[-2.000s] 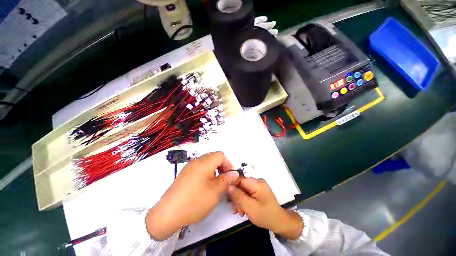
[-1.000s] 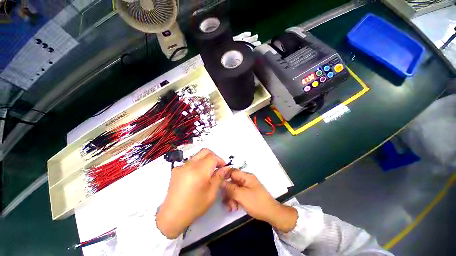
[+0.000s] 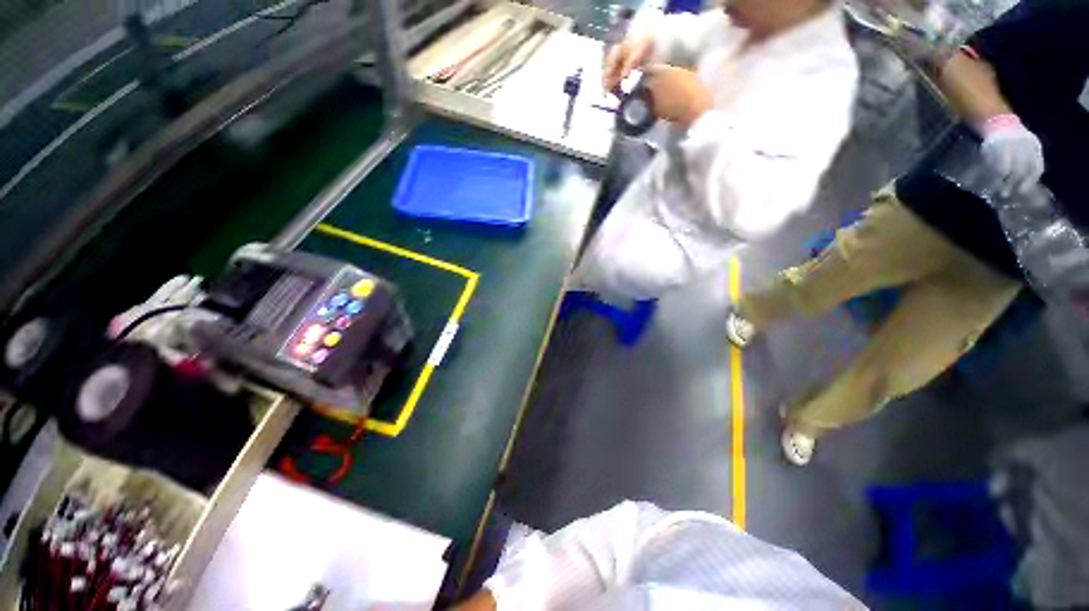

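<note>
The view is turned to the right. My right hand [image 3: 477, 602] is cut off by the bottom edge; only a sliver near the wrist shows beside my white sleeve, and its fingers are hidden. My left hand is out of the picture. The white board [image 3: 322, 543] is at the lower left, with a small metal fixture clip [image 3: 313, 597] at the bottom edge. The cream tray [image 3: 229, 507] is partly visible and holds red and black connector leads [image 3: 102, 561] with white housings.
The grey tape dispenser [image 3: 322, 322] stands inside a yellow-taped outline, with black tape rolls [image 3: 108, 394] left of it and red loops [image 3: 320, 457] below. A blue bin [image 3: 466, 185] lies beyond. One person [image 3: 764, 131] works at the upper right; another [image 3: 943, 239] stands behind.
The view has swung right, away from the work. My left hand has left the picture and my right hand is nearly out at the bottom. Two other people now show.
</note>
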